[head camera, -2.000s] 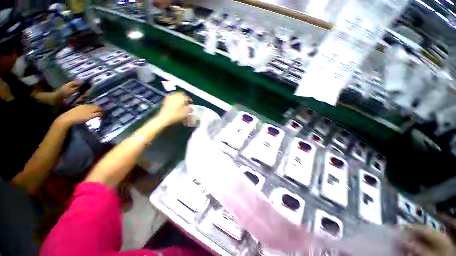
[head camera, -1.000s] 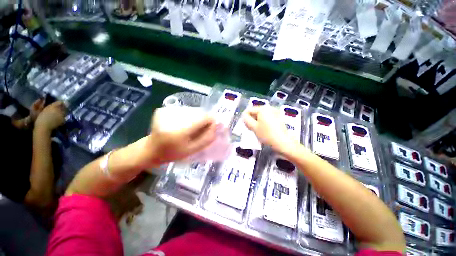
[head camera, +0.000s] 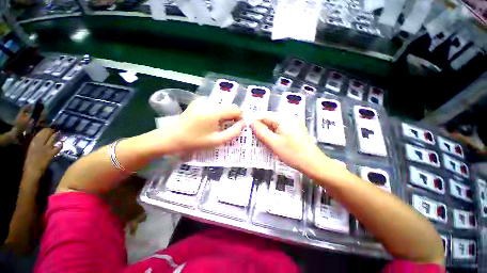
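Note:
A white label sheet (head camera: 235, 152) with rows of small black print hangs below both hands, over the tray. My left hand (head camera: 205, 125) grips the sheet near its upper part. My right hand (head camera: 283, 139) is beside it, its fingertips pinched at the sheet's top edge, nearly touching the left fingertips. Whether a label is at the right fingertips is too small to tell. White phone units (head camera: 330, 121) with a dark oval and red patch lie in two rows in a clear blister tray (head camera: 176, 205) under my hands. The sheet and hands hide several units.
A label roll (head camera: 164, 101) stands left of the tray. Stacked filled trays (head camera: 435, 181) lie at the right, and a far tray (head camera: 334, 80) behind. A neighbour's hands (head camera: 41, 146) are at dark trays (head camera: 93, 114) at left. White slips (head camera: 296, 20) hang from the shelf.
My right hand has come from the lower right to meet my left hand. The sheet, earlier stretched across the tray, now hangs below both hands with its print showing. The view has shifted.

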